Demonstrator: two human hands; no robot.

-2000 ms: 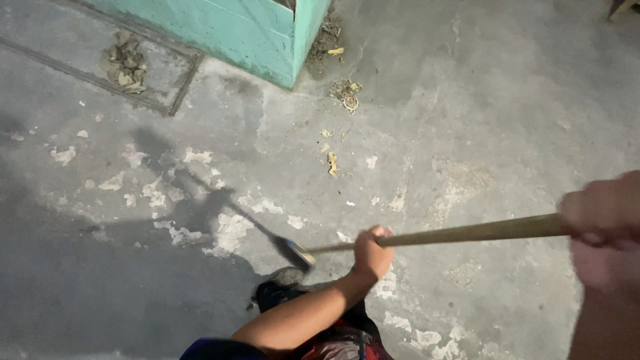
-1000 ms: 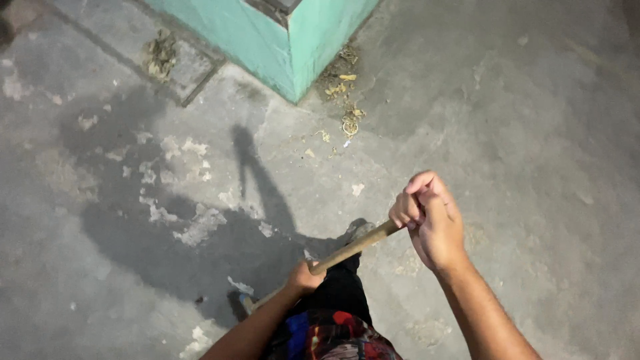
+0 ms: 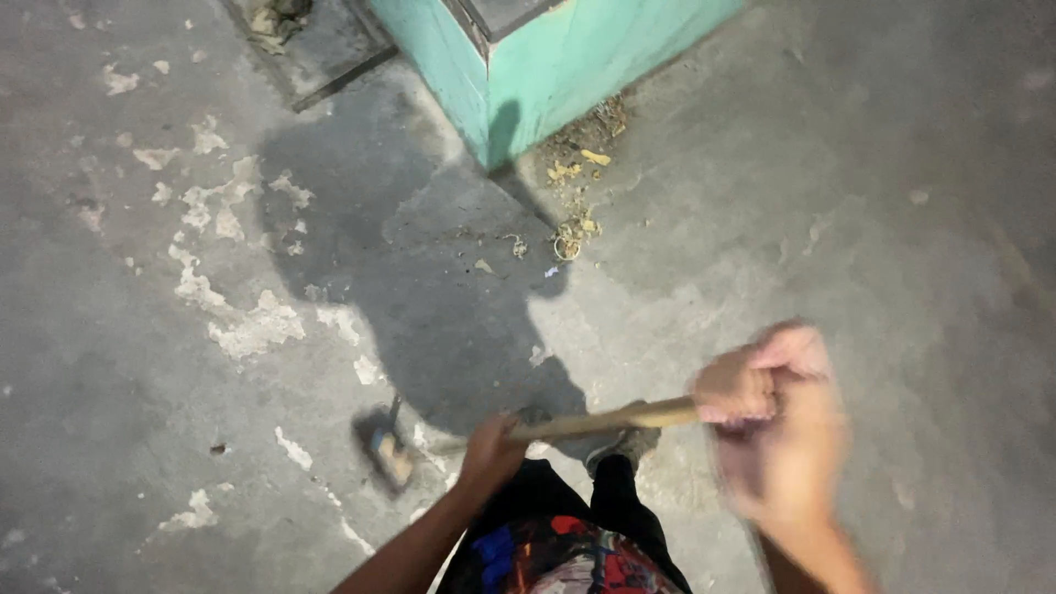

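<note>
A long wooden handle [image 3: 610, 419] slants across in front of my body. My left hand [image 3: 495, 450] is closed around its lower part, just above my dark trousers. Higher up at the right, my right hand [image 3: 755, 384], blurred, grips the handle near its end. At the handle's far left end a blurred tool head [image 3: 390, 454] with a dark edge is over the concrete floor; its exact kind cannot be told. Yellowish scraps and debris [image 3: 577, 223] lie in a loose line by the corner of a turquoise block.
The turquoise painted block [image 3: 544, 91] juts in from the top with a sharp corner. A slab with a raised edge [image 3: 342, 78] holds a crumpled heap [image 3: 279, 21] at upper left. Pale worn patches [image 3: 260, 326] mark the floor. My shoe [image 3: 623, 450] stands below the handle.
The tool head, beside my feet two seconds ago, is now left of my left hand. My right hand has moved from the right edge to nearer my body. The view has shifted.
</note>
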